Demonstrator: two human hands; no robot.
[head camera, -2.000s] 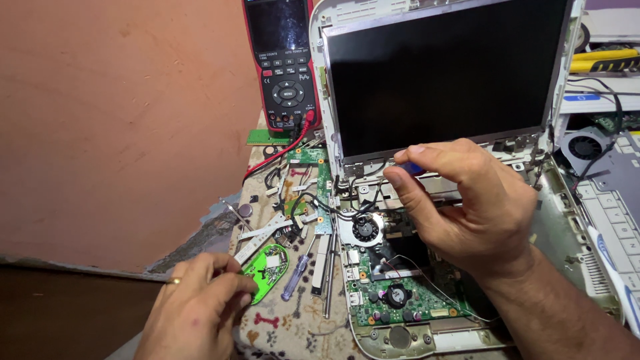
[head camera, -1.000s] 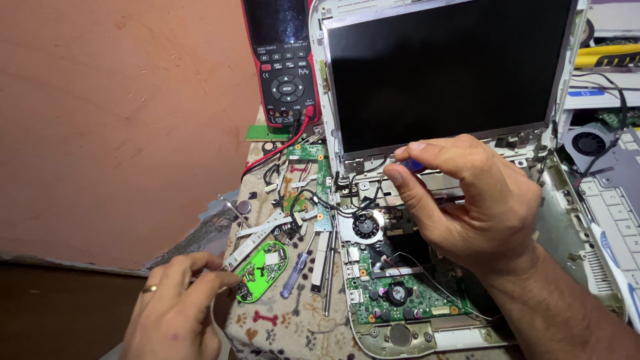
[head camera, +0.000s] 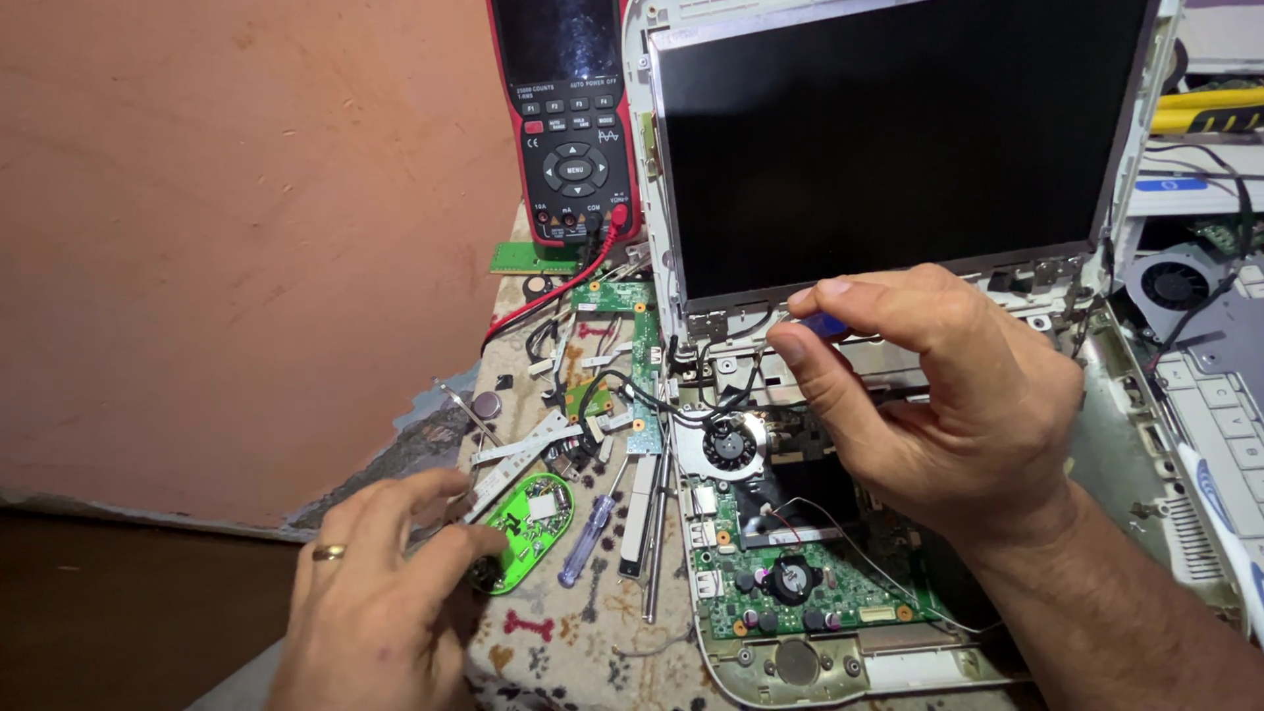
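My left hand (head camera: 395, 583), a ring on one finger, is over the left end of a bright green oval tray (head camera: 541, 561) that holds small screws and a white piece. Its thumb and forefinger are apart near the tray's edge; whether anything is between the fingers cannot be told. My right hand (head camera: 928, 375) pinches a small blue screwdriver handle (head camera: 825, 323) between thumb and forefinger, just below the laptop's dark screen (head camera: 889, 148). The opened laptop base with its green circuit board (head camera: 839, 592) and small fan (head camera: 731, 447) lies beneath that hand.
A red and black multimeter (head camera: 576, 128) stands behind, its leads plugged in. Cables, a green board strip (head camera: 647, 365) and a clear-handled screwdriver (head camera: 590, 541) lie on the patterned cloth (head camera: 553, 647). Another laptop part with a keyboard (head camera: 1210, 405) is at right. A wall (head camera: 237, 247) borders the left.
My left hand has shifted at the green tray, first away from it to the left, then back over its near end. My right hand has stayed in place with the blue handle.
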